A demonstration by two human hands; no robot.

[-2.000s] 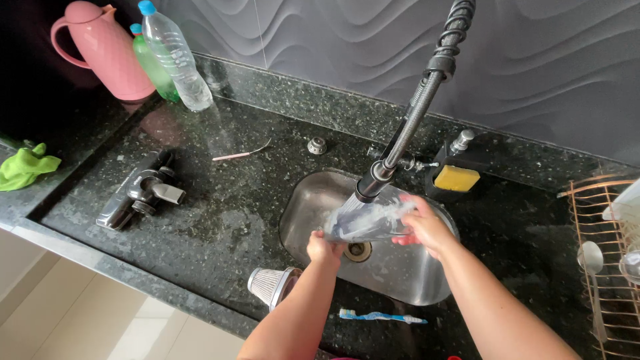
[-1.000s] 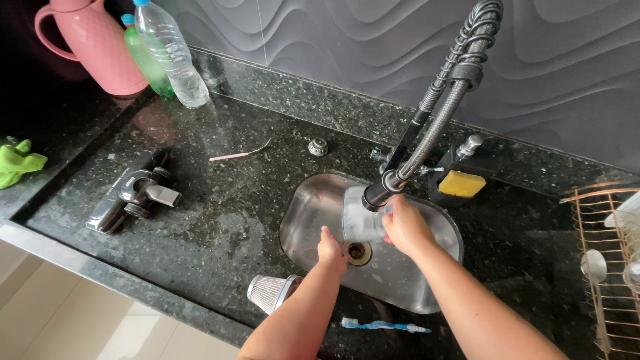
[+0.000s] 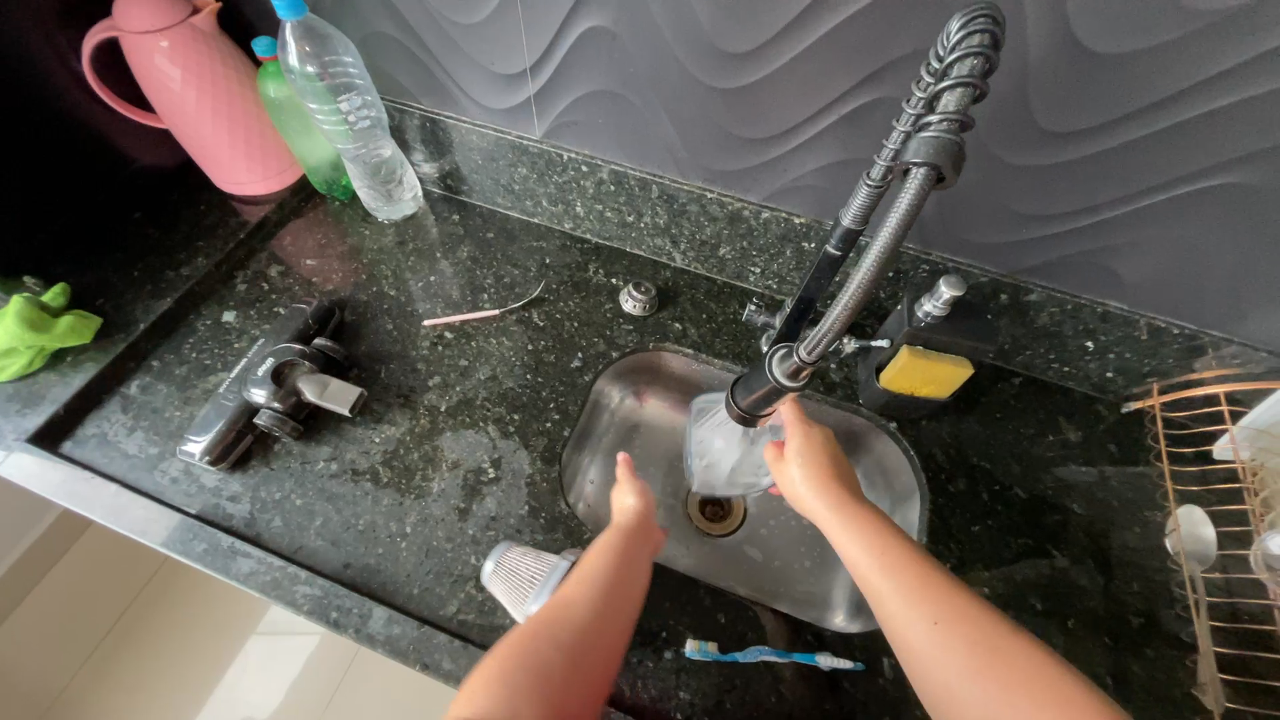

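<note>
My right hand [image 3: 812, 455] grips a clear plastic container [image 3: 722, 450] under the black spray head [image 3: 755, 392] of the spring-neck faucet, over the steel sink [image 3: 625, 400]. Apart from the container, my left hand [image 3: 634, 500] is at the sink's left side, with nothing seen in it; most of its fingers are hidden. Beside my left forearm lies a pleated vacuum filter [image 3: 522, 578]. A blue and white toothbrush [image 3: 775, 656] rests on the counter in front of the sink. The drain [image 3: 716, 512] shows below the container.
A vacuum floor head [image 3: 270, 390], a thin brush [image 3: 480, 316] and a sink strainer [image 3: 638, 297] lie on the granite counter. Bottles [image 3: 365, 140] and a pink thermos jug [image 3: 205, 100] stand back left, a green cloth [image 3: 45, 330] far left. A yellow sponge [image 3: 926, 372] and copper dish rack [image 3: 1175, 480] are right.
Two seconds ago both hands held the clear container; my left hand has since let go. My right hand has brought the container up around the spray head's outlet, turned more upright.
</note>
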